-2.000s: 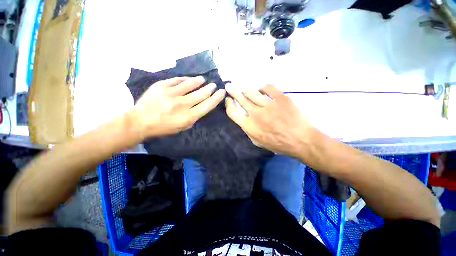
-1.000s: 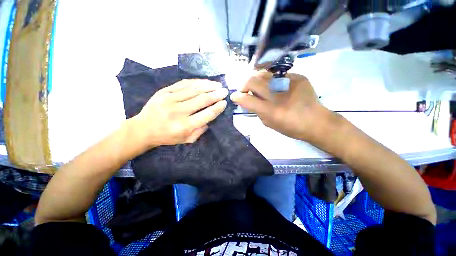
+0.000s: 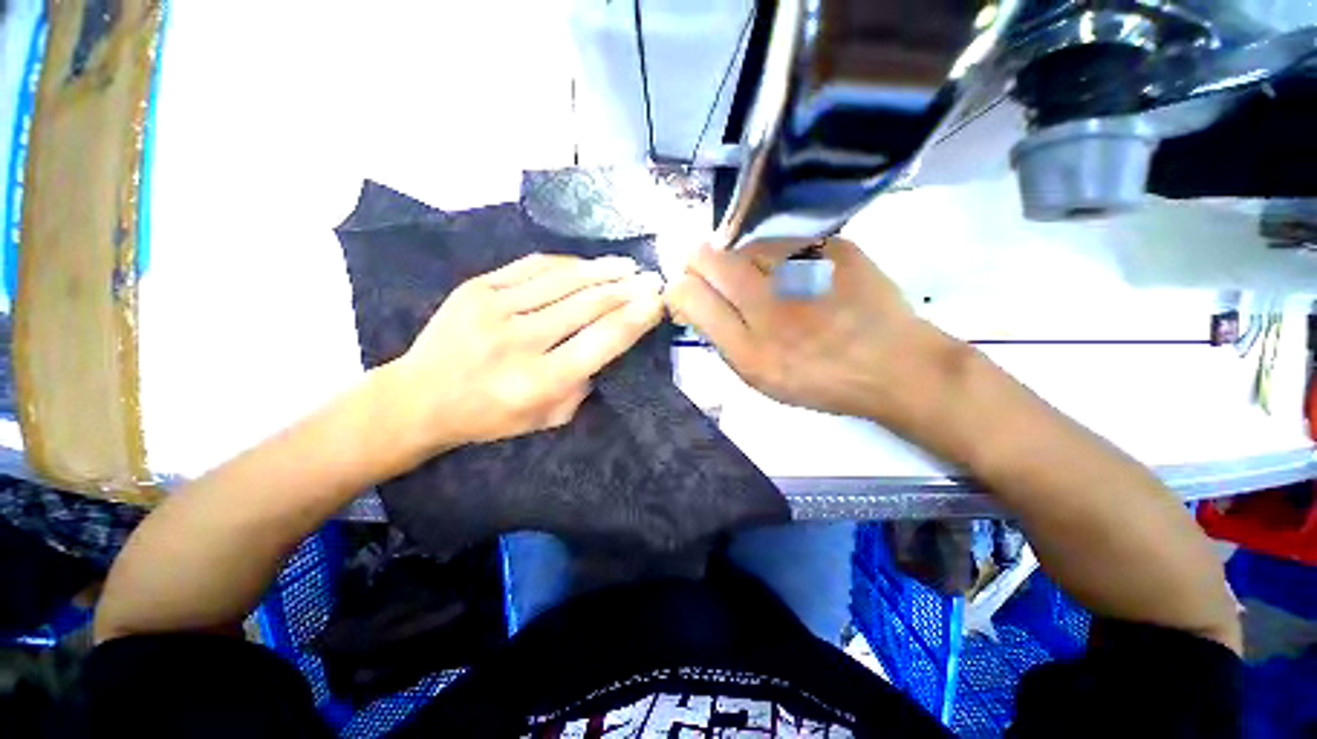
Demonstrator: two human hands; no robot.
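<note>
A dark grey-black patterned garment panel point(image 3: 578, 477) lies on the white table and hangs over its front edge. A lighter grey patch point(image 3: 585, 202) shows at its top edge. My left hand point(image 3: 527, 347) lies flat on the panel, fingertips near its upper right edge. My right hand point(image 3: 809, 325) has its thumb and fingers pinched together at that edge, fingertips touching or almost touching the left ones. What they pinch is too small to tell. The sewing machine point(image 3: 852, 116) looms above the right hand and partly hides its fingers; the needle area is washed out by glare.
Taped cardboard point(image 3: 84, 260) lies on the left of the white table point(image 3: 318, 87). Blue plastic crates point(image 3: 910, 621) holding cloth stand under the front edge. A red object point(image 3: 1264, 523) is at the lower right. A thin dark line crosses the table right of my hand.
The view has shifted closer under the machine head since the earliest frame. The panel's right edge was uncovered as my right hand moved off it. In the last second the hands have barely moved.
</note>
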